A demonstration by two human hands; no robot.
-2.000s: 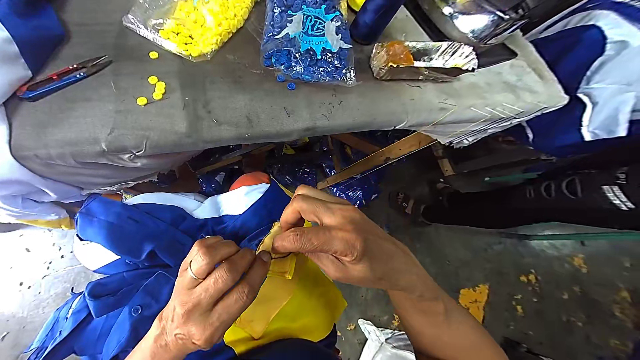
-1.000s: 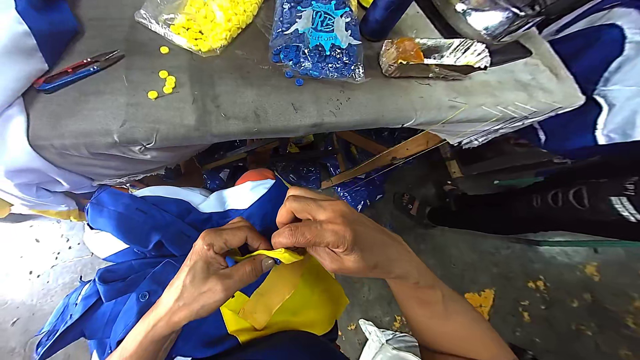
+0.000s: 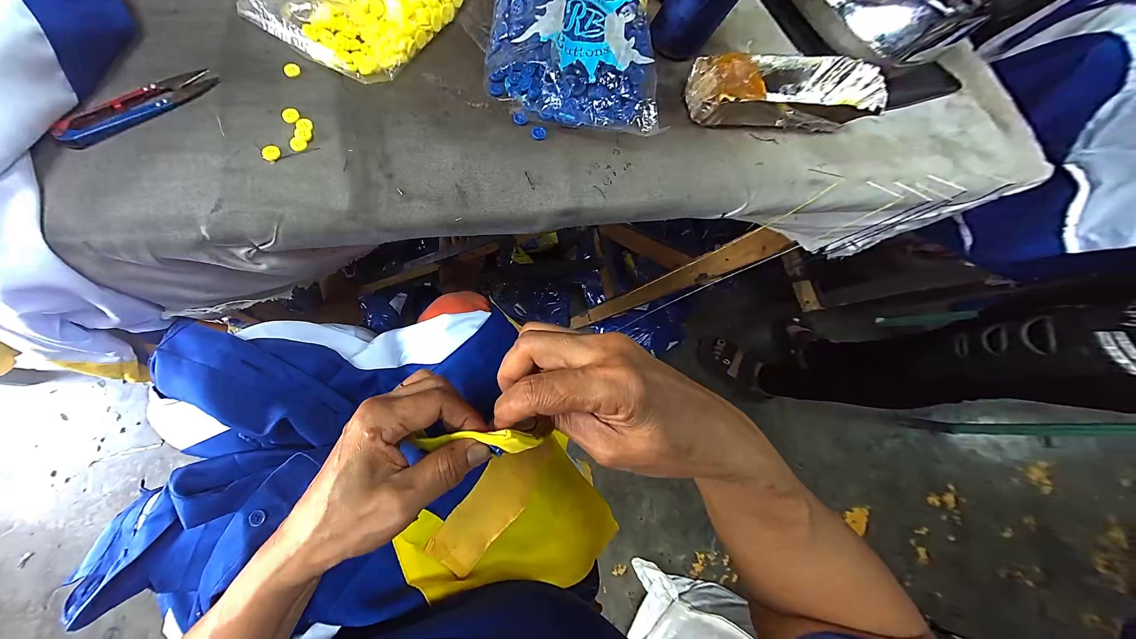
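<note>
A blue, white and yellow garment (image 3: 532,532) lies across the lap. My left hand (image 3: 399,461) pinches the folded yellow edge between thumb and fingers. Close against it, my right hand (image 3: 586,399) has its thumb and fingertips pressed together at the same edge; whether they hold a needle or thread is too small to tell. A blue button (image 3: 257,517) sits on the blue cloth at the left. On the table lie thread snips (image 3: 133,108) with red and blue handles, loose yellow buttons (image 3: 290,115), a bag of yellow buttons (image 3: 377,34) and a bag of blue buttons (image 3: 577,75).
The cloth-covered table (image 3: 382,195) spans the view beyond my hands. A foil-lined box (image 3: 785,91) with an orange lump stands toward its right end, with threads hanging over the edge. Wooden braces (image 3: 692,277) cross underneath. Another person's leg (image 3: 914,368) is at the right.
The yellow edge, bunched upright between my fingers two seconds ago, is now drawn out flatter between both hands. My left hand's ring finger has turned out of sight.
</note>
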